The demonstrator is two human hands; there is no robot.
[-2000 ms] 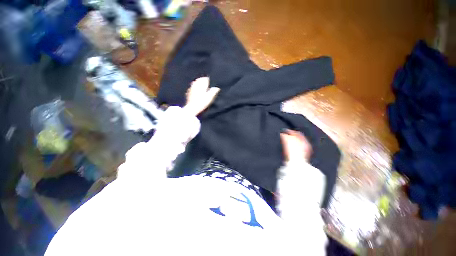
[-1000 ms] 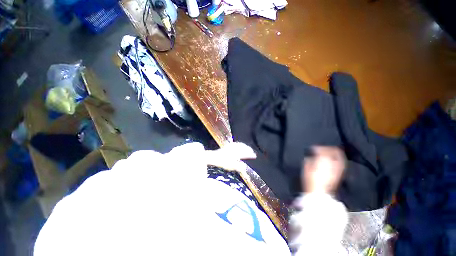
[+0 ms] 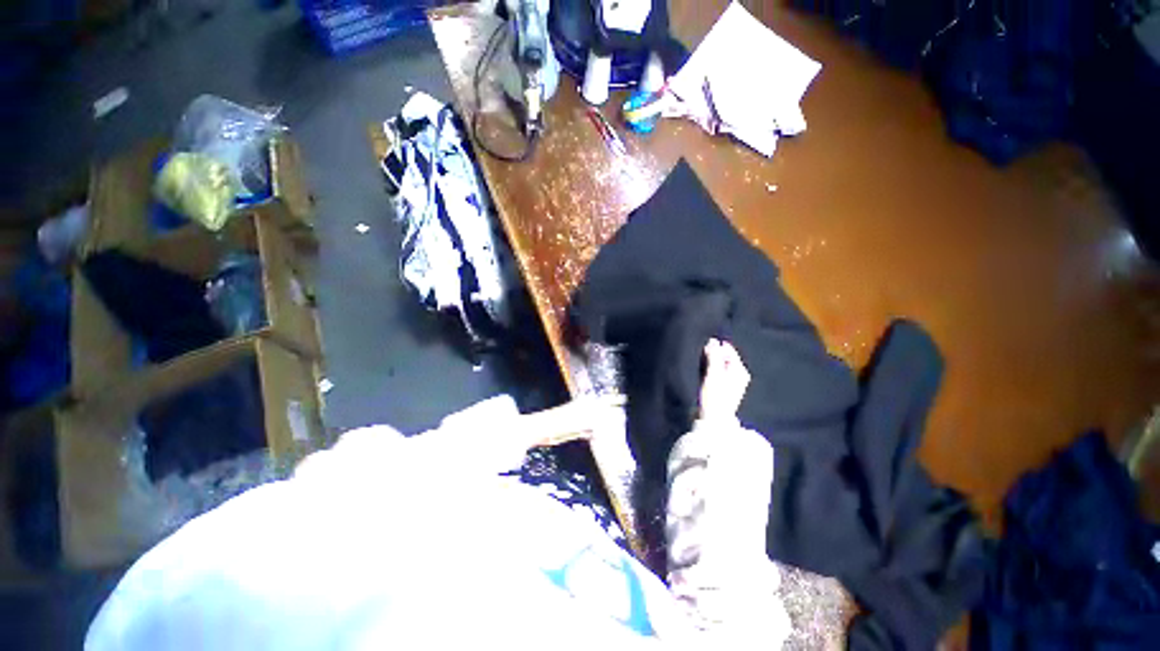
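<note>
A black jacket (image 3: 795, 420) lies spread over the table's near edge, one corner pointing to the back and a sleeve (image 3: 901, 369) sticking out on the right. My right hand (image 3: 724, 378) rests on the jacket's left part; its fingers point away from me and whether they grip cloth is unclear. My left hand (image 3: 575, 420) is at the table edge, at the jacket's left side; it is washed out and its fingertips are hard to make out.
A corded tool (image 3: 532, 76), a blue-white roll (image 3: 644, 112) and white sheets (image 3: 751, 79) lie at the back left. Navy garments (image 3: 1075, 553) lie at right, more at the far edge. Open cardboard boxes (image 3: 290, 286), a black-and-white cloth (image 3: 439, 210) and a blue bin (image 3: 363, 26) are left.
The view has shifted. My right hand has moved left across the jacket to its left part. The jacket's sleeve and folds lie differently. My left hand stays near the table edge.
</note>
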